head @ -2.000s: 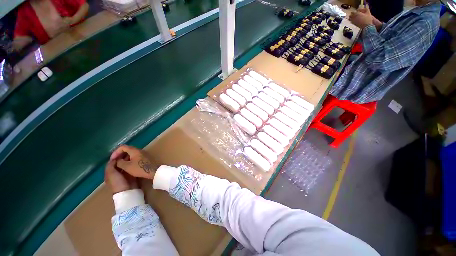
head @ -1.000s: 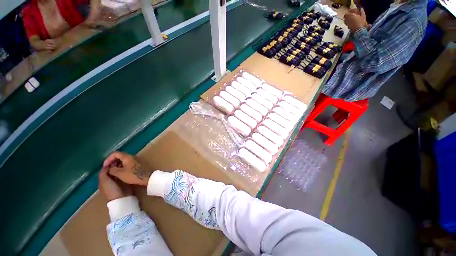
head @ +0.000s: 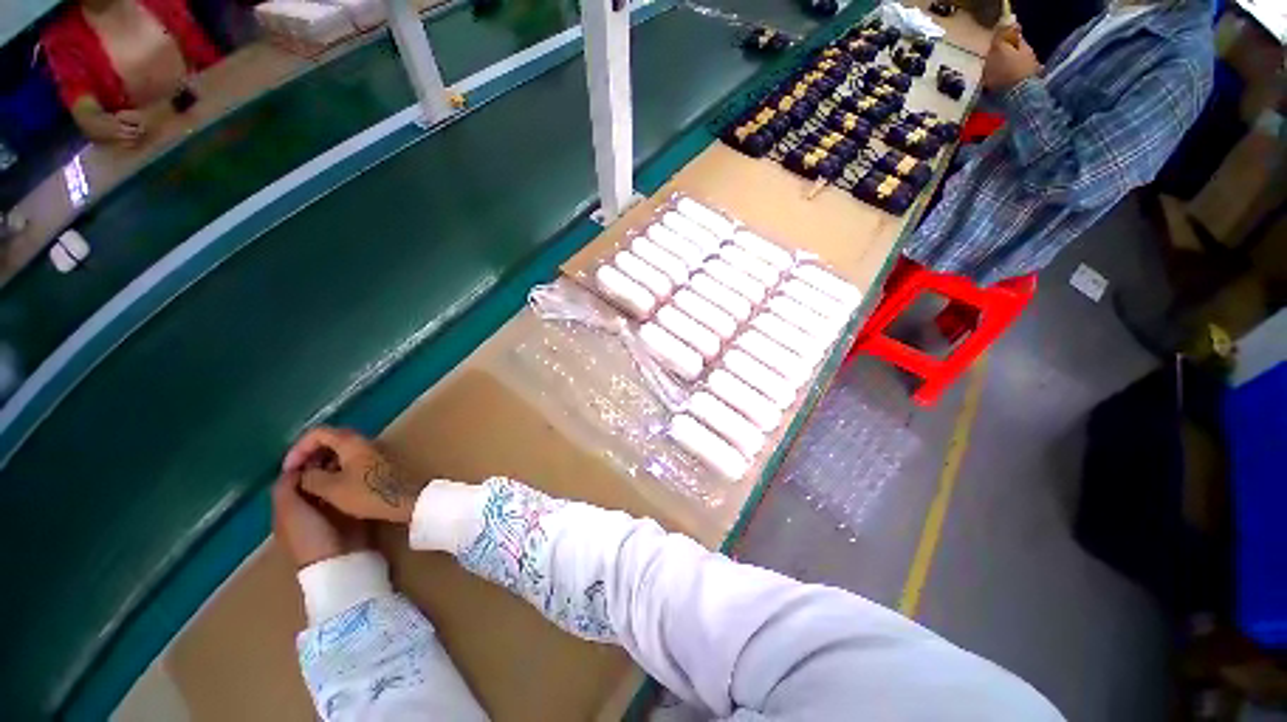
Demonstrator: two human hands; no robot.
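Observation:
My right hand [head: 356,477] and my left hand [head: 306,526] are together at the conveyor-side edge of the bench, above the brown cardboard sheet [head: 466,437]. My right hand lies over my left, fingers curled. No object shows in them; the space between them is hidden. To their right, a clear blister tray [head: 647,313] holds rows of white oblong housings [head: 737,350]. Crinkled clear plastic [head: 600,381] lies at the tray's near side.
The green conveyor [head: 268,339] runs along the bench, with a white post [head: 610,120] at its edge. Black units with yellow bands [head: 833,120] lie farther along, beside a person in plaid [head: 1073,155]. A red stool [head: 939,332] and clear tray [head: 847,451] are on the floor.
The view has shifted slightly. My hands stay together in nearly the same pose. Across the conveyor, the white item has moved left in view, and the person in red has changed arm position.

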